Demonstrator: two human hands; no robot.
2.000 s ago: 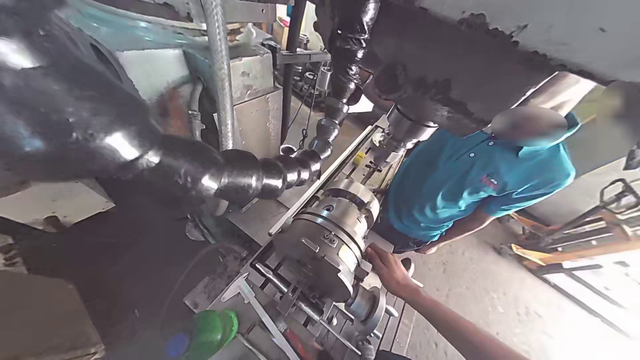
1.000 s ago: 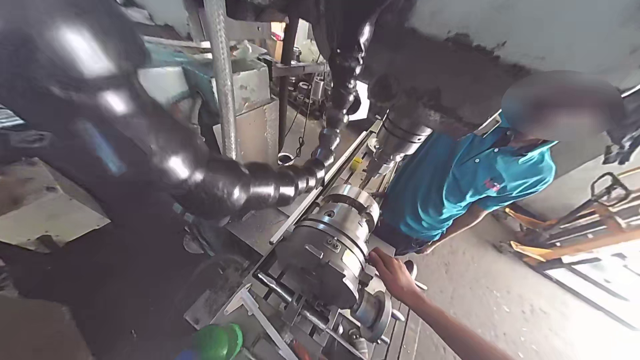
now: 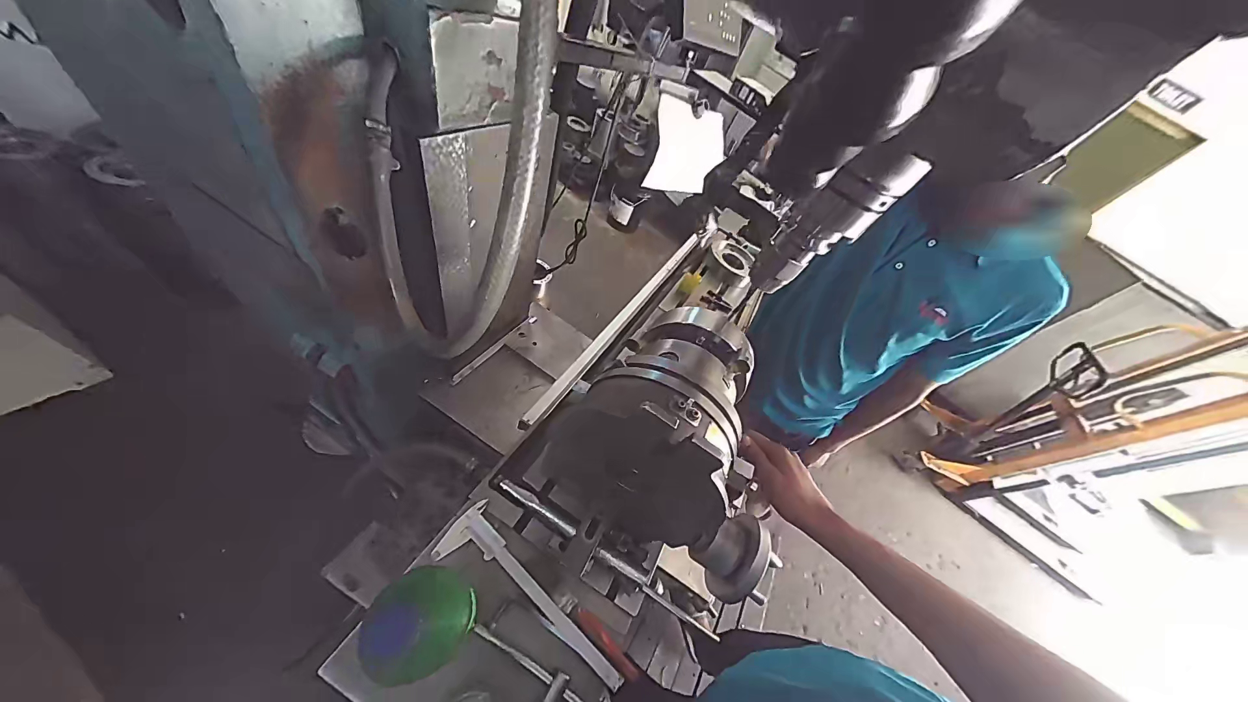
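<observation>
A rotary indexing head with a metal chuck (image 3: 697,341) lies on the milling machine's table, its dark round face toward me. My right hand (image 3: 785,478) reaches in from the lower right and rests at the head's right side, just above its handwheel (image 3: 746,561). Its fingertips are partly hidden, so whether they grip anything is unclear. Beyond the chuck, the machine's spindle tool holder (image 3: 848,219) slants down toward the table. Calipers (image 3: 536,585) lie near a green round container (image 3: 414,624) at the lower left. My left hand is out of view.
A person in a teal shirt (image 3: 848,322) stands just beyond the machine table, at right. A braided hose (image 3: 522,185) hangs at upper left. A dark segmented hose (image 3: 848,97) is overhead. An orange pallet jack (image 3: 1072,419) stands on the floor at right.
The view has shifted strongly. The black segmented hose that crossed the left foreground now shows only at the upper right. My right hand remains beside the indexing head.
</observation>
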